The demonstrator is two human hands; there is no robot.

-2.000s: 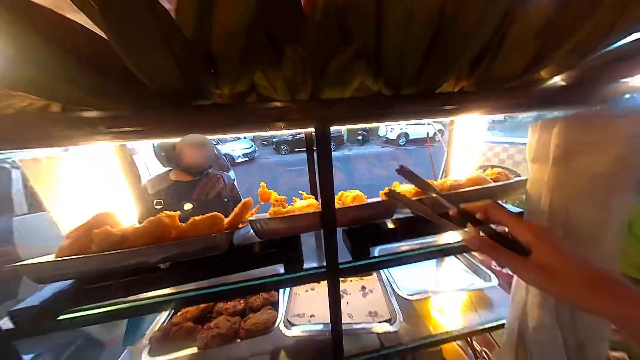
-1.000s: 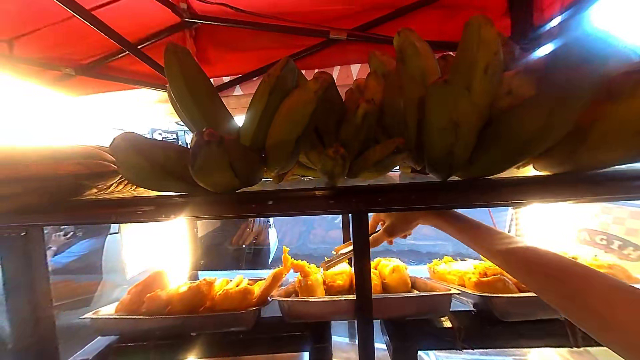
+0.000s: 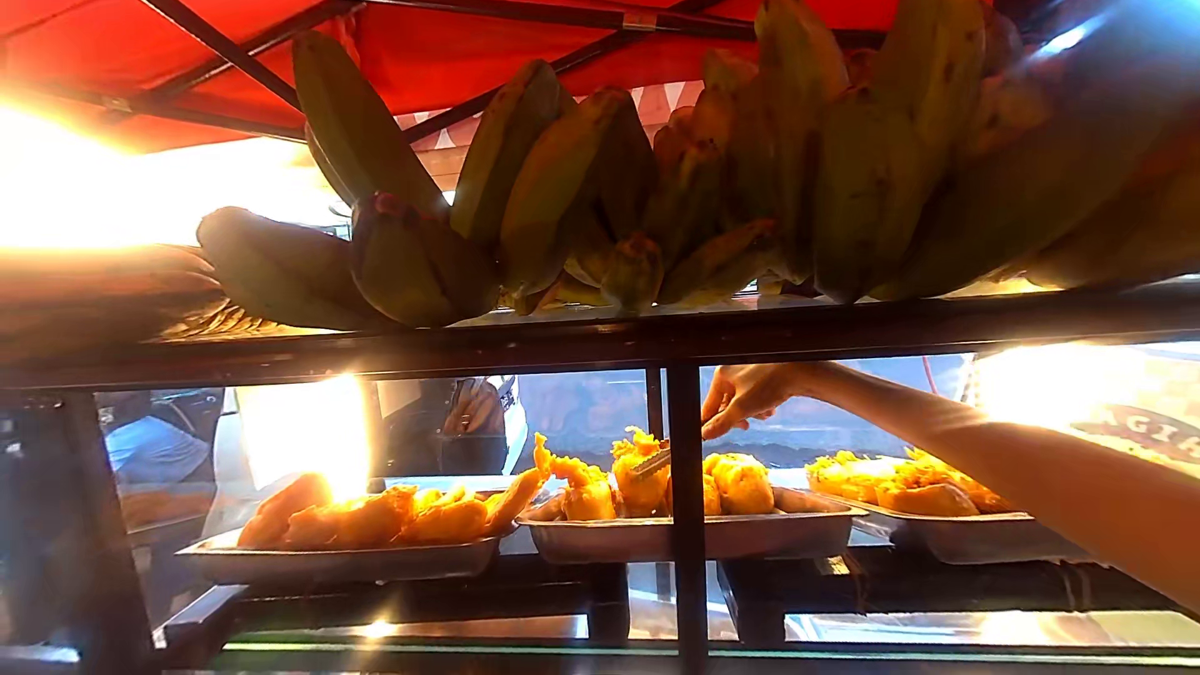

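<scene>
My right hand (image 3: 755, 396) reaches in from the right, behind the dark upright post of the display case, closed around tongs that the post partly hides. The tongs' tip (image 3: 653, 461) lies against a piece of golden fried food (image 3: 637, 476) in the middle metal tray (image 3: 600, 541). More battered pieces stand in that tray on both sides of the post. Fried pieces (image 3: 347, 516) fill the left metal tray (image 3: 337, 566), and others (image 3: 900, 483) lie in the right metal tray (image 3: 975, 538). My left hand is out of view.
Bunches of green bananas (image 3: 562, 187) rest on the top shelf (image 3: 562, 342), above the trays. The dark post (image 3: 689, 525) stands in front of the middle tray. Behind the case, another person's hand (image 3: 473, 405) shows. A red canopy (image 3: 450, 56) on dark bars spans overhead.
The view has tilted up sharply since the first frame. My right hand with the tongs has moved from the right tray to the middle tray.
</scene>
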